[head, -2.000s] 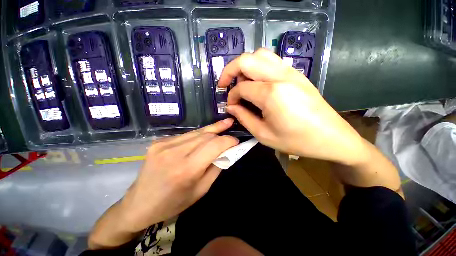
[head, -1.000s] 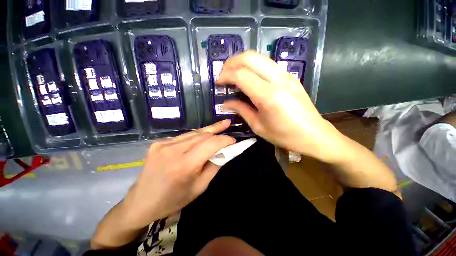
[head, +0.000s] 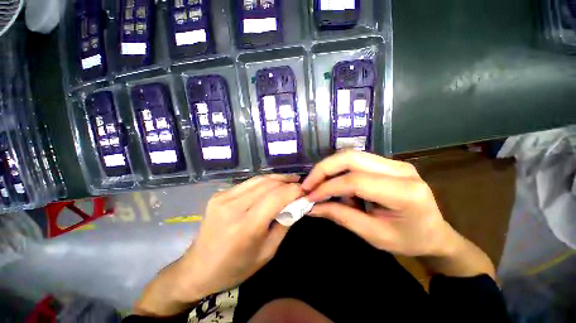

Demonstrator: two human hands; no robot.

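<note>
A clear plastic tray (head: 308, 107) holds dark purple phone cases with white labels in two rows. The near-row case (head: 278, 120) in the fourth pocket and the case at the right end (head: 352, 94) both bear white patches. My left hand (head: 243, 224) holds a curled white backing strip (head: 294, 211) in front of the tray's near edge. My right hand (head: 372, 205) has its fingertips at the strip, touching or very near my left fingertips. Whether a label is between the right fingertips is hidden.
More clear trays (head: 25, 158) with dark parts lie at the left, and another (head: 562, 22) at the top right. The green bench (head: 467, 76) extends right. Part of a white fan (head: 9, 14) shows top left. White fabric (head: 546, 170) is at the right.
My right hand has left the fourth case and come down to the strip at my left hand. The fourth case is now uncovered. The view has shifted, showing more of the left side.
</note>
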